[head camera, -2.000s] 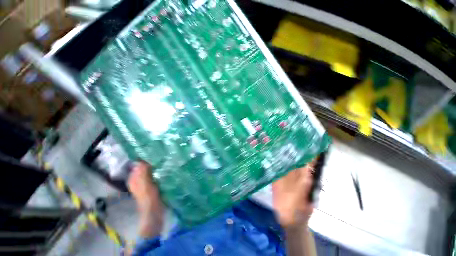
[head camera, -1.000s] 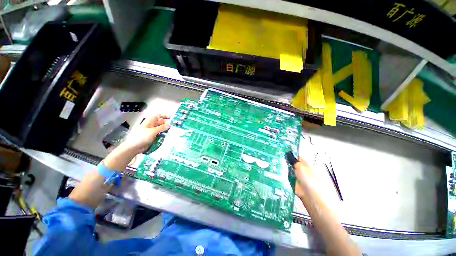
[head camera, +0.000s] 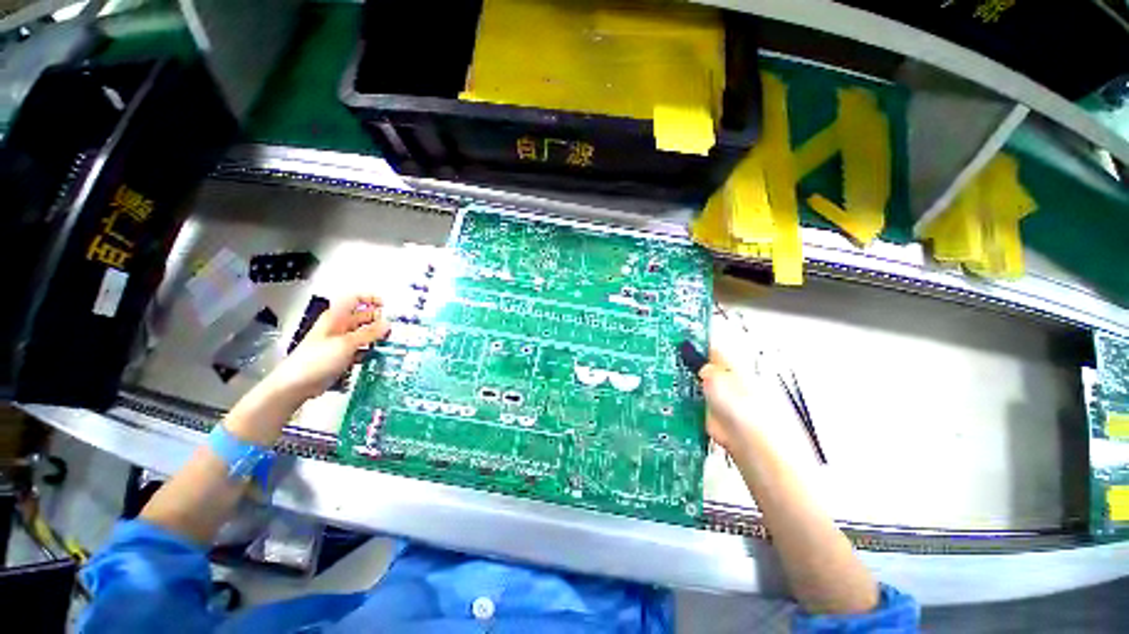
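A large green circuit board (head camera: 545, 372) lies across the rails of the line in front of me. My left hand (head camera: 341, 341) is at its left edge, fingertips touching the edge, with a light blue wrist strap (head camera: 242, 456) on the wrist. My right hand (head camera: 718, 399) is at the right edge, with a black cot on a fingertip resting on the board. The thumb sides and undersides of both grips are partly hidden.
Black bins stand at left (head camera: 118, 235) and behind the board (head camera: 433, 136), the latter holding yellow sheets (head camera: 594, 56). More yellow strips (head camera: 768, 186) hang beside it. Dark tweezers (head camera: 805, 415) lie right. Dark slotted pieces (head camera: 282, 266) lie left. Another board (head camera: 1112, 434) shows at far right.
The board has come down from a raised, tilted position onto the rails, and now lies straighter than a second ago. Both hands have stayed at its sides.
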